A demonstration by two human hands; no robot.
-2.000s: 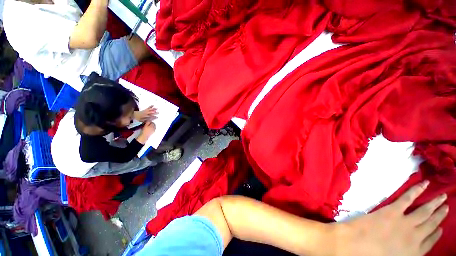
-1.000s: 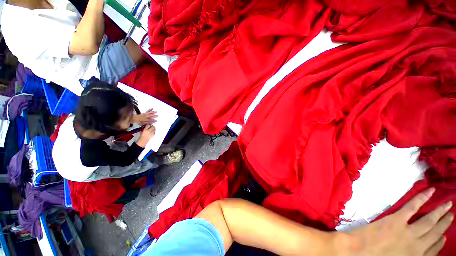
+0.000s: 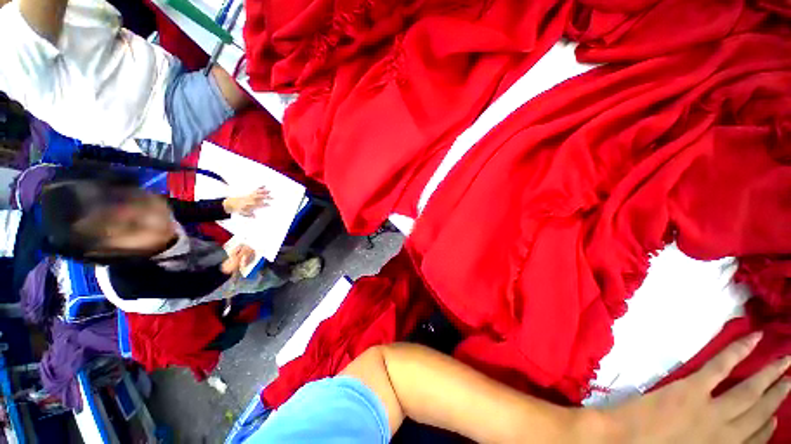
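Note:
Red cloth (image 3: 512,225) lies in large crumpled folds over a white table (image 3: 672,316). Some of its edges are frayed or puckered. The white surface shows through gaps between the folds. My left hand (image 3: 702,403) is at the lower right, palm down on red cloth, fingers spread and pointing right. It grips nothing that I can see. Its lower side is cut off by the picture's bottom edge. My right hand is out of the picture.
A red bundle (image 3: 347,334) lies beside a white board edge, left of the table. A seated person (image 3: 130,234) rests both hands on a white surface (image 3: 282,208). Another person in a white shirt (image 3: 95,82) is above. Blue crates (image 3: 87,290) and purple cloth (image 3: 74,351) are at left.
The seated person's head has moved left and up, and their hands are farther apart. The view has shifted slightly. My left hand stays on the red cloth.

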